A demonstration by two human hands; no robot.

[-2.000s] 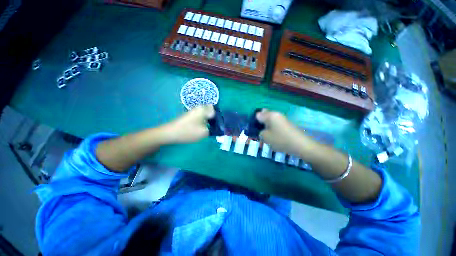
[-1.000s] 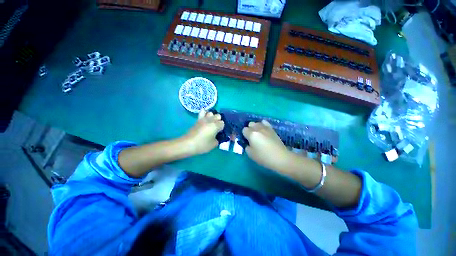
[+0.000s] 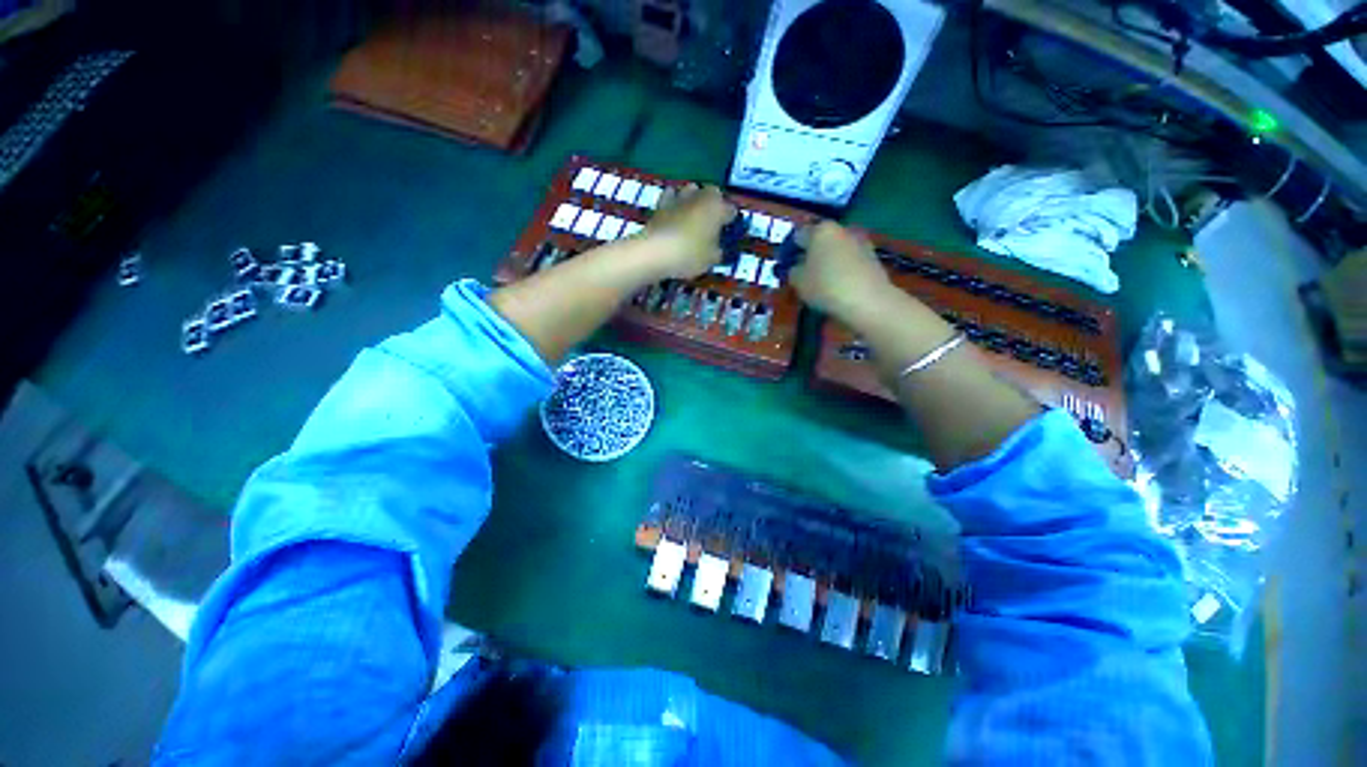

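Observation:
My left hand (image 3: pixel 693 228) and my right hand (image 3: pixel 831 267), with black coverings on the fingers, are over the right part of the brown left parts tray (image 3: pixel 525 258). It bears rows of white blocks (image 3: pixel 606 185) and silver-grey pieces. Whether my fingertips hold a block cannot be told. The dark assembly jig (image 3: pixel 795 514) lies near me with several white and silver blocks (image 3: pixel 753 590) along its near edge and dark thin parts above them. The round screw dish (image 3: pixel 597 406) stands left of the jig.
The right parts tray (image 3: pixel 972 339) with small black pieces is partly under my right forearm. A clear plastic bag (image 3: pixel 1226 435) lies at the right. A white device with a round black face (image 3: pixel 828 90), a white cloth (image 3: pixel 1046 225) and brown boards (image 3: pixel 450 72) are behind. Small silver pieces (image 3: pixel 278 280) lie far left.
Both hands have moved from the jig forward to the left parts tray. The jig is now uncovered, with a row of blocks showing. The view has tilted up, showing more of the back.

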